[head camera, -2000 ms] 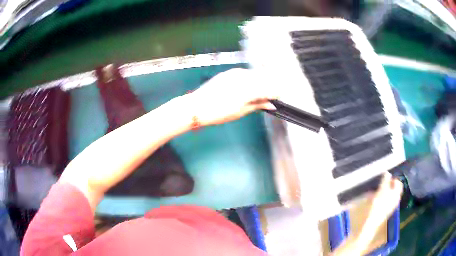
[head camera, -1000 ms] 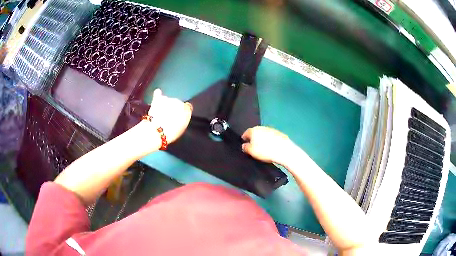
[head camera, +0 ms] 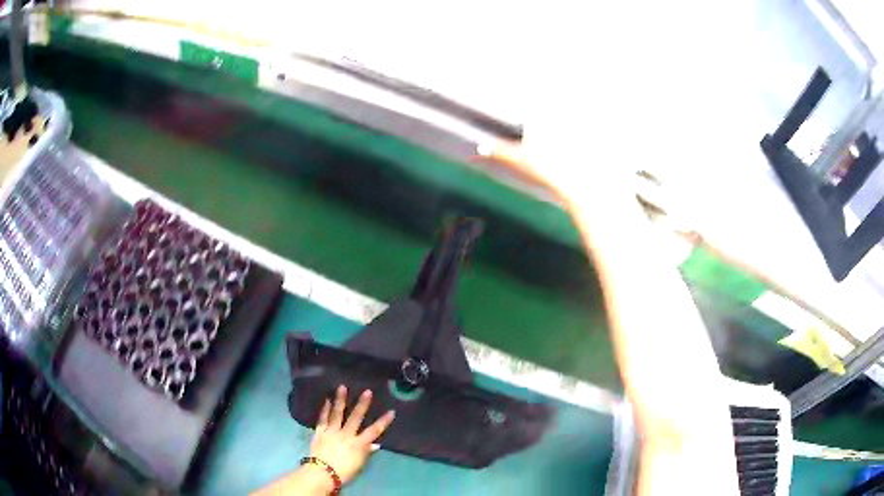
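The black three-armed assembly fixture [head camera: 465, 417] lies on the teal mat, its far arm reaching over the green belt. A shiny hub ring [head camera: 414, 371] sits at its centre, above a pale teal-edged hole. My left hand [head camera: 351, 436] rests on the fixture's near side, fingers spread, holding nothing visible. My right arm stretches up to the overhead shelf. My right hand [head camera: 514, 155] is washed out by glare at the end of a long dark strip [head camera: 407, 94]; whether it grips anything cannot be told.
A dark parts tray [head camera: 145, 407] with rows of rings lies at left, beside clear blister trays [head camera: 48, 228]. The green conveyor belt [head camera: 291, 223] runs behind. Black arms [head camera: 756, 450] lie on a pale sheet at lower right. A black angular frame [head camera: 814, 194] is at upper right.
The view has tilted up towards the shelf. My right hand has left the fixture and reached up and forward. My left hand is now spread flat on the fixture's near side.
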